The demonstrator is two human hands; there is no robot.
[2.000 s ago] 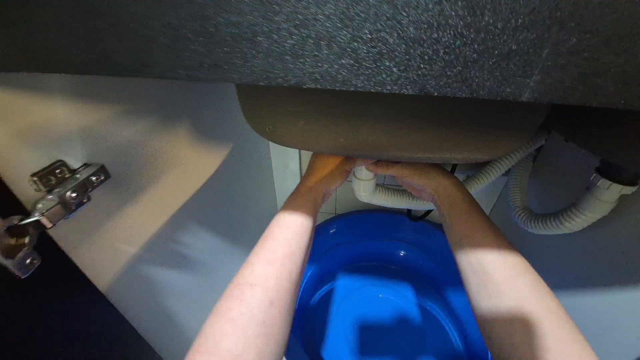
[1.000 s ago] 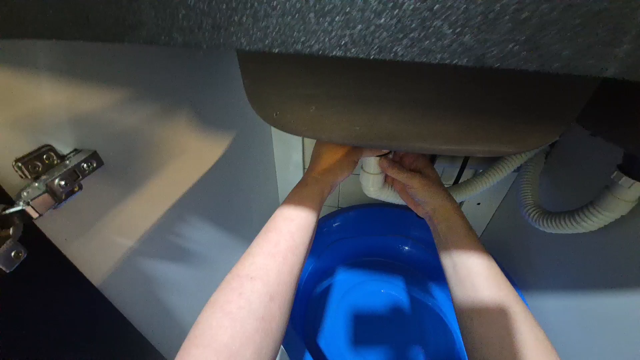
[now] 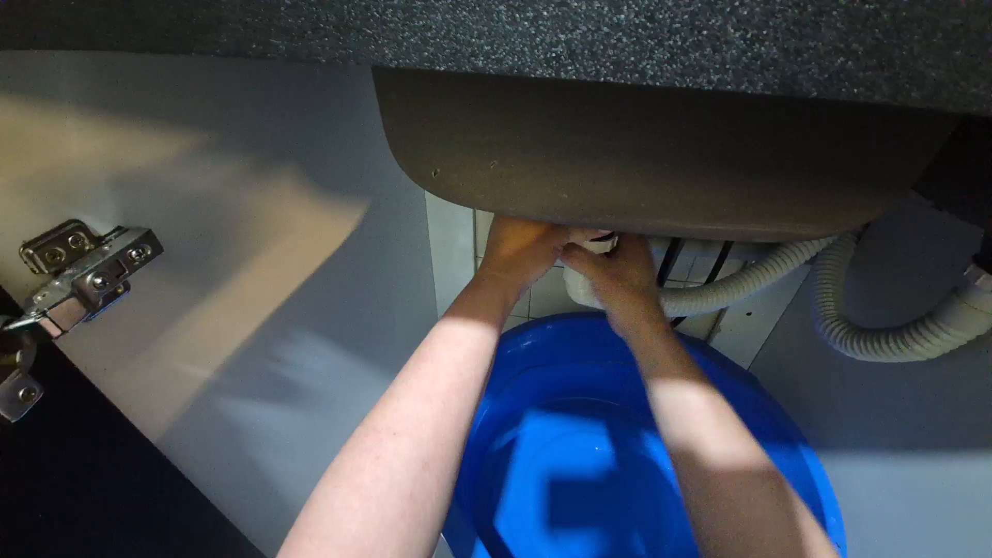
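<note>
Under a dark sink basin (image 3: 635, 163), both hands are raised to a white plastic drain fitting (image 3: 580, 288). My left hand (image 3: 527, 248) is at the fitting's upper left side, its fingers partly hidden by the basin's lower edge. My right hand (image 3: 620, 271) grips the fitting from the right, with the thumb across its front. A ribbed white drain hose (image 3: 728, 285) runs from the fitting's bottom toward the right. Below the forearms stands a blue plastic basin (image 3: 573, 387). The top of the fitting is mostly hidden by my fingers and the sink.
A speckled dark countertop (image 3: 542, 39) overhangs the sink. At the left is a metal cabinet hinge (image 3: 93, 271) on a grey panel. Another ribbed hose (image 3: 876, 337) curves at the right. Behind the hands are white wall tiles (image 3: 550, 294) and thin dark hoses (image 3: 717, 263).
My right hand has moved from beside the fitting's top, mostly under the sink, to around its front, with the thumb now in sight. My left hand stays at the fitting's left.
</note>
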